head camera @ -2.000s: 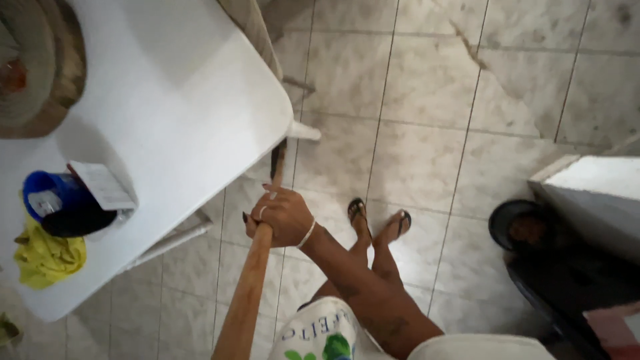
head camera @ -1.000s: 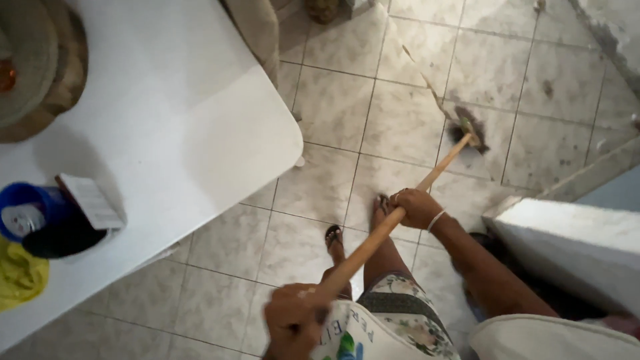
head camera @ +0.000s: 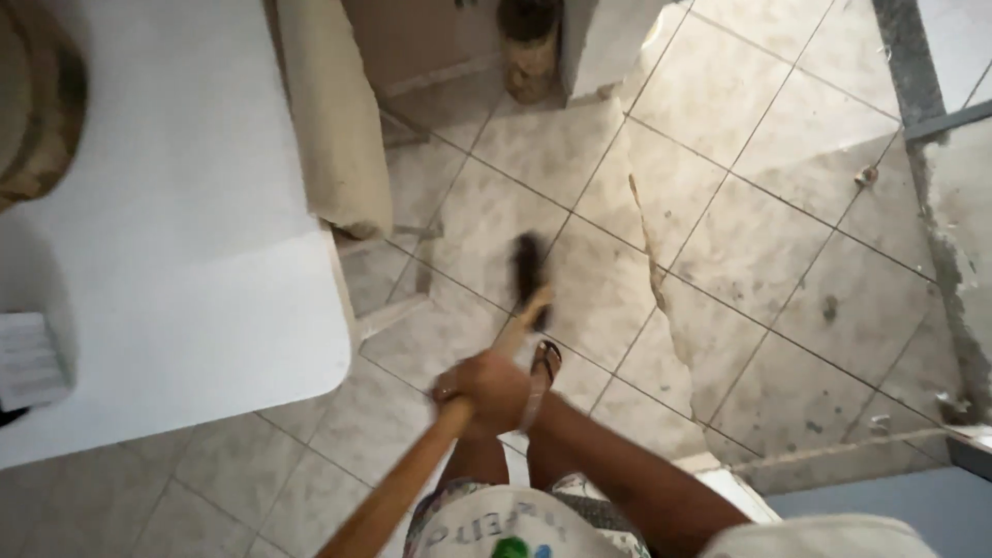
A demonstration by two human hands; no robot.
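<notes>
My right hand [head camera: 484,391] is closed around the wooden handle of a broom [head camera: 422,473], in the lower middle of the view. From there the handle slants down to the left and leaves the bottom edge. Its dark, blurred head [head camera: 528,267] is over the tiled floor, just beyond my sandalled foot [head camera: 547,360]. No left hand shows in this frame.
A white table [head camera: 194,310] fills the left side, bearing a round wooden piece [head camera: 46,116]. Beside it stands a chair with a beige cover [head camera: 333,116]. A cylindrical container [head camera: 529,54] stands near a white wall end. The floor tiles [head camera: 775,256] have a long crack.
The broom head has swung from the right of my feet to the table side. My left hand, on the handle a second ago, has left the view. More floor shows at the right.
</notes>
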